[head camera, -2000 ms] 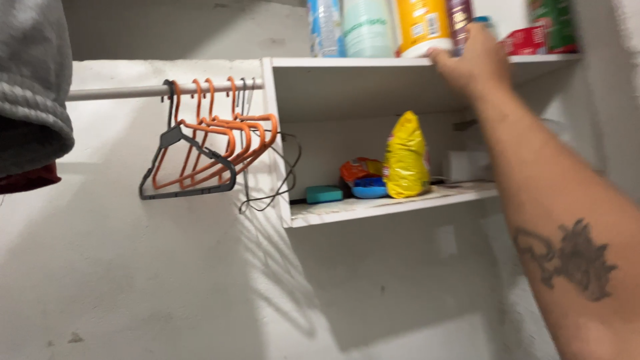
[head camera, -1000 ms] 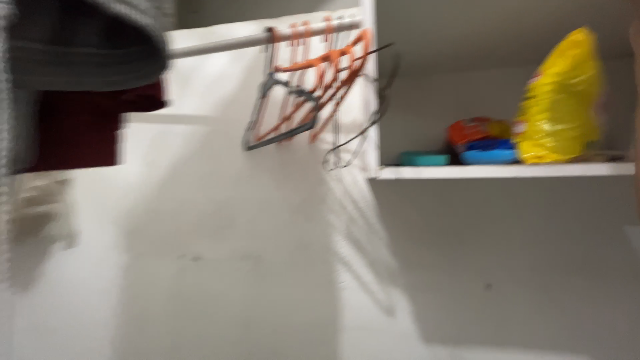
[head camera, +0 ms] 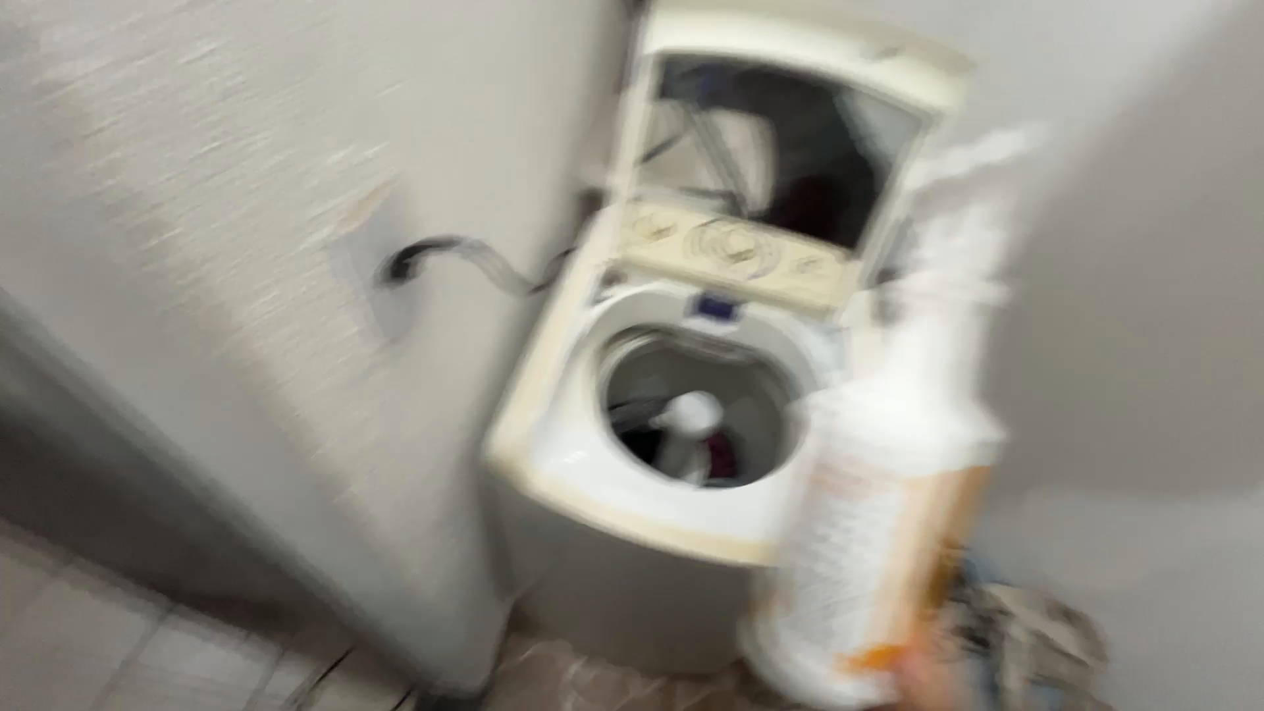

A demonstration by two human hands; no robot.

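A white plastic spray bottle (head camera: pixel 874 513) with an orange and white label stands tilted at the right, blurred by motion. Fingers of my right hand (head camera: pixel 928 676) hold it near its base; the rest of that hand is beyond the lower edge or behind the bottle. My left hand does not show. Behind the bottle is a top-loading washing machine (head camera: pixel 642 513) with its lid (head camera: pixel 790 39) raised. Inside the drum (head camera: pixel 755 405) are a white round agitator top and some dark and dark red cloth.
A pale wall (head camera: pixel 247 197) with an outlet and a plugged-in cord (head camera: pixel 444 247) lies left of the machine. Crumpled cloth (head camera: pixel 1047 642) is at the lower right, beside the machine. Tiled floor (head camera: pixel 89 612) shows at the lower left.
The view has swung from the shelf and hangers to the washing machine. My right hand, earlier reaching among containers on the upper shelf, now has the white spray bottle in it.
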